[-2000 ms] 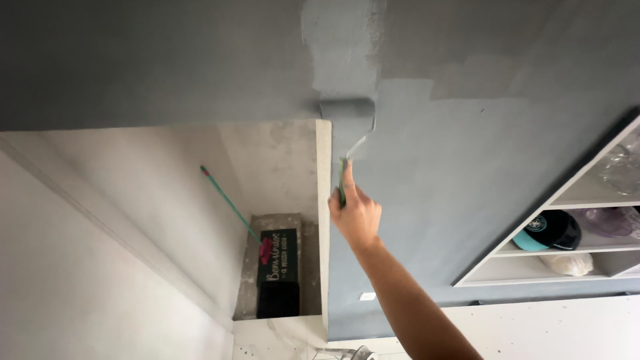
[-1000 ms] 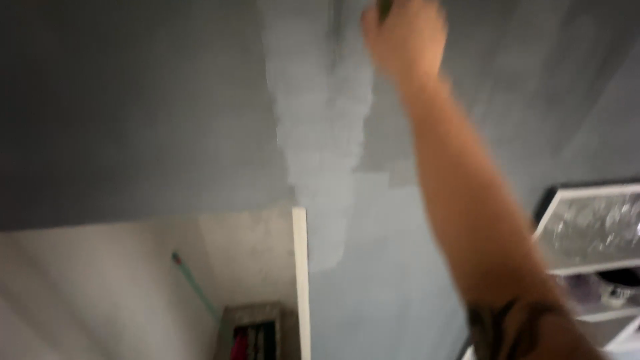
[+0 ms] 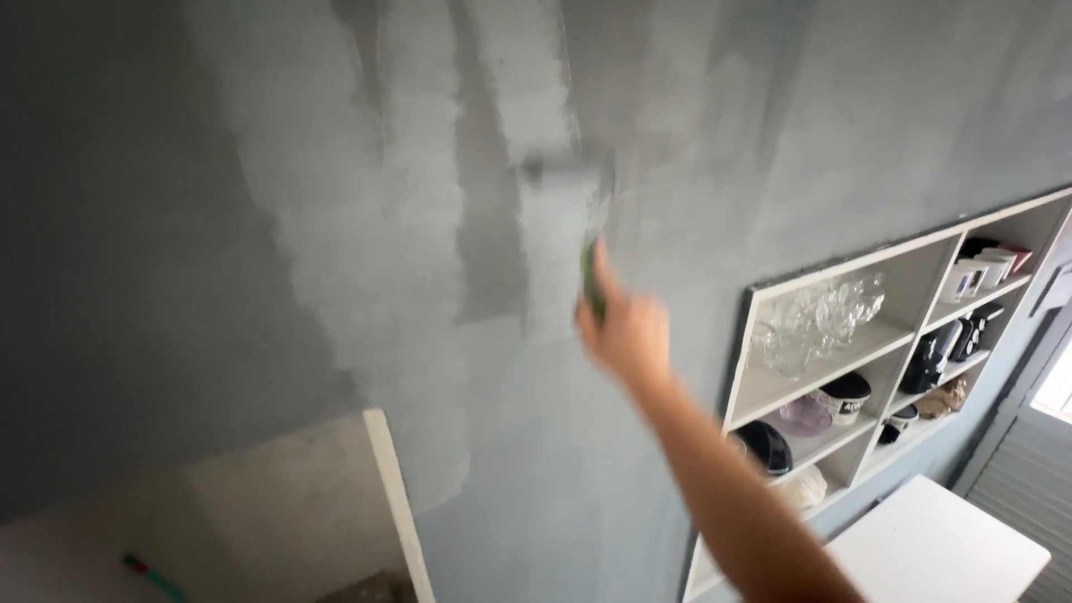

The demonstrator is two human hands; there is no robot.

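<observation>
My right hand (image 3: 624,327) is closed around the green handle of a paint roller (image 3: 569,159), its index finger laid along the handle. The roller head is blurred and lies against the grey-painted wall (image 3: 628,469). Paler, wet-looking paint strips run up and down around it, with a darker strip of wall (image 3: 490,243) between two of them. My left hand is out of view.
At right, a white built-in shelf unit (image 3: 888,352) holds glassware (image 3: 825,314), tubs and cups. Below it stands a white table (image 3: 942,540), near a louvred door (image 3: 1030,469). A white-edged opening (image 3: 389,494) is at lower left, with a green pole (image 3: 155,578) inside.
The roller was beside the corner of the opening two seconds ago; it is now higher on the wall, to the right. More pale strips show. The view has shifted, bringing more shelves and the door in.
</observation>
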